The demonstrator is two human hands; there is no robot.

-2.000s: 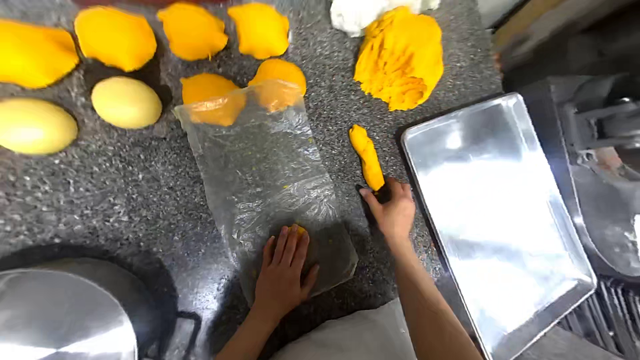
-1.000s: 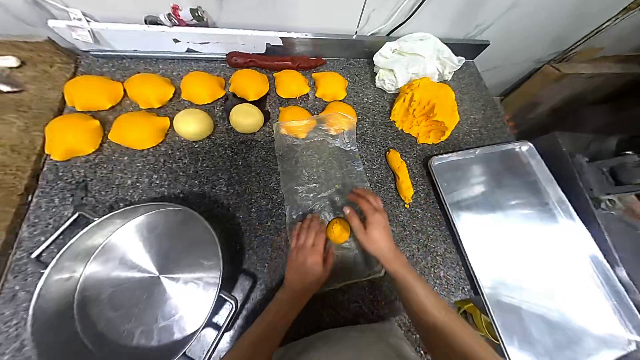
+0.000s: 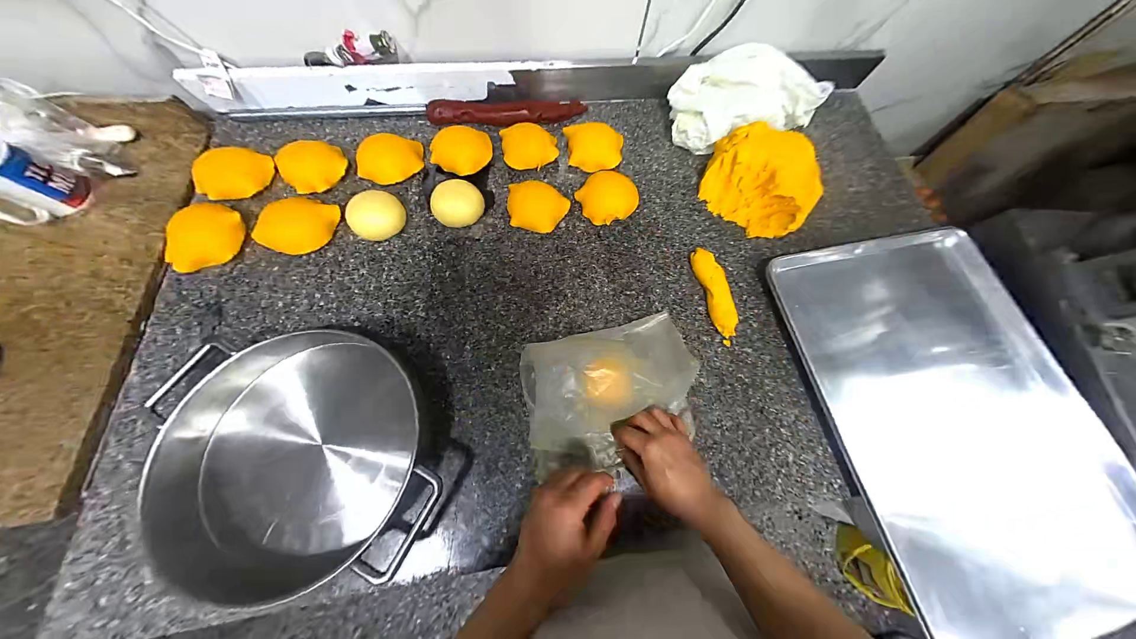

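Note:
A clear plastic sheet [image 3: 568,364], folded over, covers a small piece of orange dough [image 3: 608,382] on the speckled stone counter. My left hand [image 3: 568,519] is at the sheet's near edge, fingers curled; whether it grips the plastic I cannot tell. My right hand [image 3: 661,453] touches the sheet's near right part with bent fingers, its grip unclear. A short orange dough roll [image 3: 714,295] lies beyond my right hand, and a large orange dough lump [image 3: 763,182] rests farther back, against a white cloth [image 3: 744,93].
Flattened orange dough pieces [image 3: 232,173] and pale yellow dough balls [image 3: 457,203] lie in two rows at the back, before a dark red roll [image 3: 506,112]. A large steel pot [image 3: 151,497] stands at left, a metal tray [image 3: 812,382] at right. A wooden board [image 3: 80,311] borders the left side.
The far part of the plastic sheet has been folded toward me over the small dough piece; it no longer lies over the back dough pieces. My hands have moved to the sheet's near edge.

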